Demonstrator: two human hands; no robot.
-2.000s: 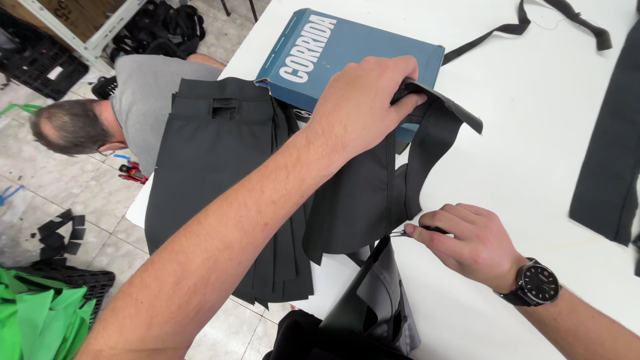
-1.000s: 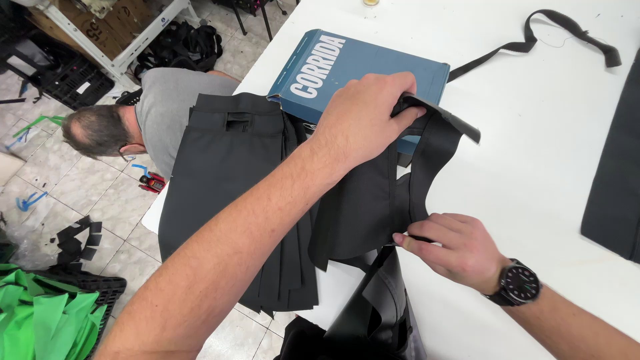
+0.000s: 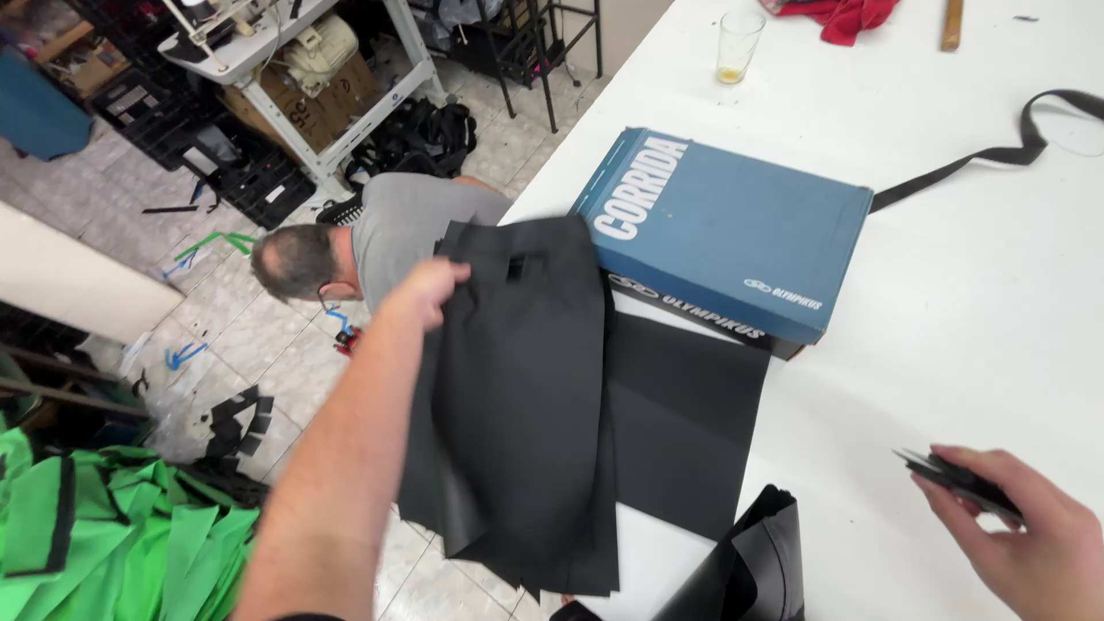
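My left hand grips the upper left edge of a black fabric panel with a small rectangular slot near its top. That panel lies over a stack of similar panels hanging past the table edge. My right hand, at the lower right, holds small dark thread snips with the tips pointing left. A blue shoe box rests on the table beside the stack. Another flat black panel lies below the box. More folded black material rises at the bottom edge.
A white table carries a drinking glass, a black strap and a red cloth. Beyond its left edge a person in a grey shirt bends low. Green fabric is piled at lower left, near black scraps on the tiled floor.
My left hand has moved from the piece by the box to the stack's upper left. My right hand has moved right, away from that piece. The view has shifted and shows more floor.
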